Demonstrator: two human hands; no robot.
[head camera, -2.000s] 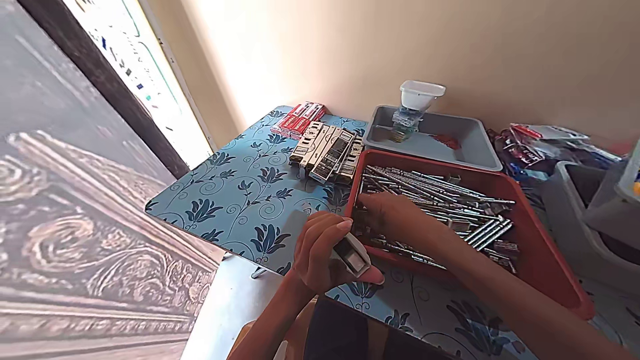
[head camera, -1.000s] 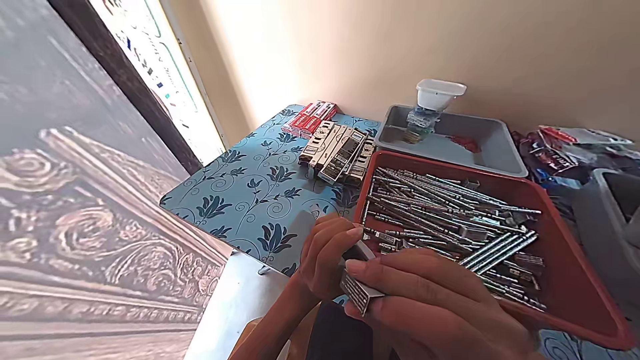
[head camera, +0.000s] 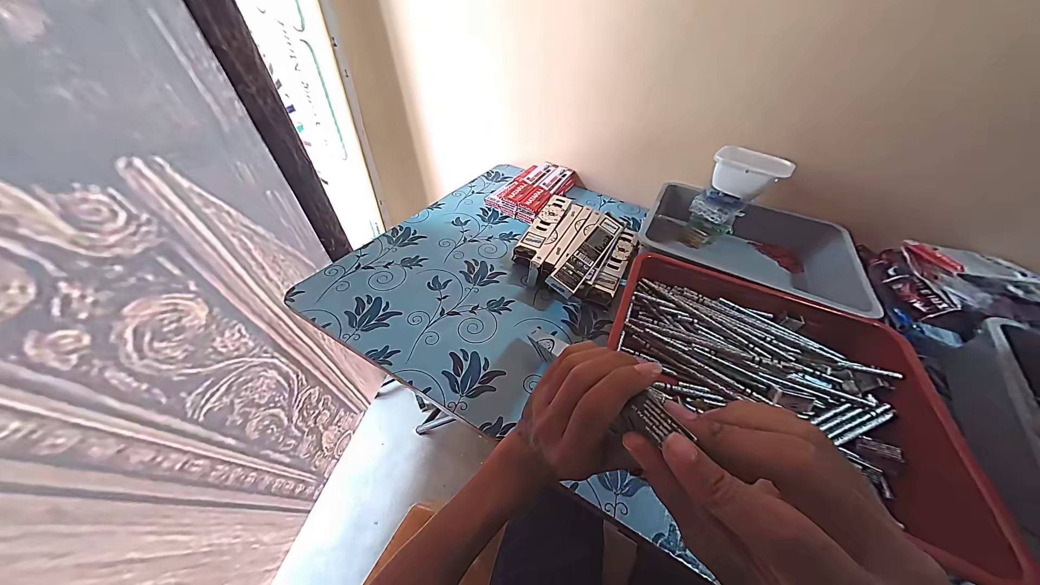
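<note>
My left hand (head camera: 589, 410) is closed around a small printed cardboard box (head camera: 656, 418), held over the near edge of the table. The fingertips of my right hand (head camera: 731, 467) pinch the box's near end. Beside my hands stands a red plastic tray (head camera: 946, 455) holding many silver-and-dark patterned pencils (head camera: 731, 341) and a few small blocks, probably erasers or sharpeners. Behind my left hand, cream-and-black pencil boxes (head camera: 573, 244) lie stacked on the table. Whether the box in my hands is full cannot be seen.
Red boxes (head camera: 532, 191) lie at the table's far corner. A grey tray (head camera: 837, 244) by the wall holds a white tub (head camera: 751, 172) on a clear container. Plastic packets (head camera: 934, 280) and another grey bin (head camera: 1007, 341) are at the right. The table's cloth (head camera: 439, 301) is blue and floral.
My right hand was in the red tray two seconds ago; it has come out toward my left hand and is now on the box's end. My left hand keeps the box.
</note>
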